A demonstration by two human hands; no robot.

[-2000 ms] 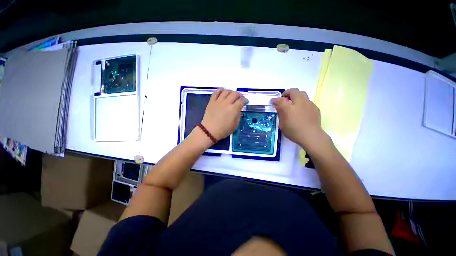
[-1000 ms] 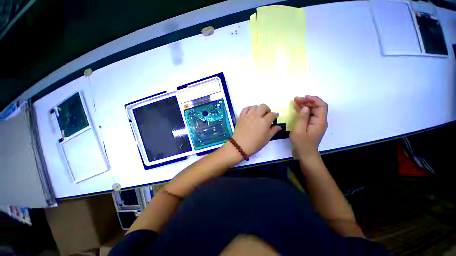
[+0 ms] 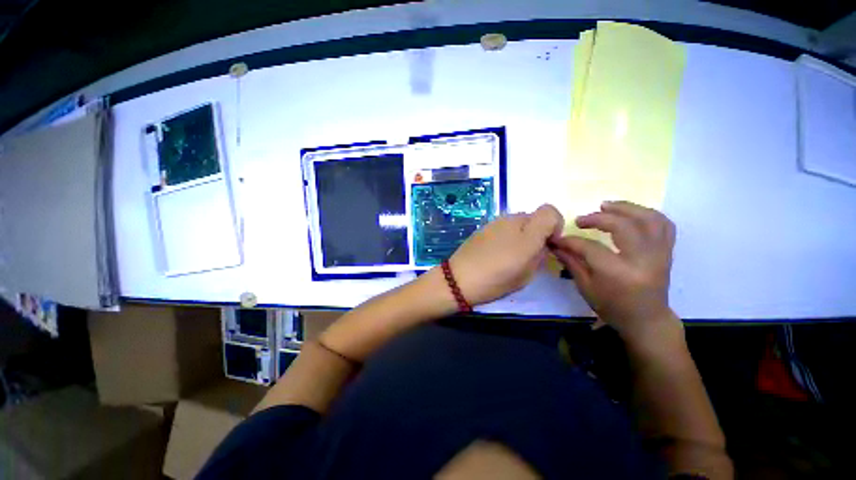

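My left hand (image 3: 507,255) and my right hand (image 3: 627,258) meet at the fingertips over the lower end of the yellow release paper (image 3: 624,122). Whether a small piece is between the fingertips cannot be told. A bit of black tape (image 3: 566,275) shows just below them. Left of my hands, the calculator housing (image 3: 408,206) lies in the black holding fixture (image 3: 503,169). It has a dark panel (image 3: 361,211) in its left half and a green circuit board (image 3: 450,220) in its right half. My left hand is close to the board's lower right corner.
Another white housing with a board (image 3: 197,225) lies at the left of the bench, beside a grey sheet stack (image 3: 56,211). A white housing (image 3: 828,127) is cut off at the far right. Cartons (image 3: 150,352) and housings (image 3: 249,361) stand below the bench's front edge at left.
My hands were on the housing's top edge, then moved right to the yellow paper. They were apart there and now meet at the fingertips. The view has also swung.
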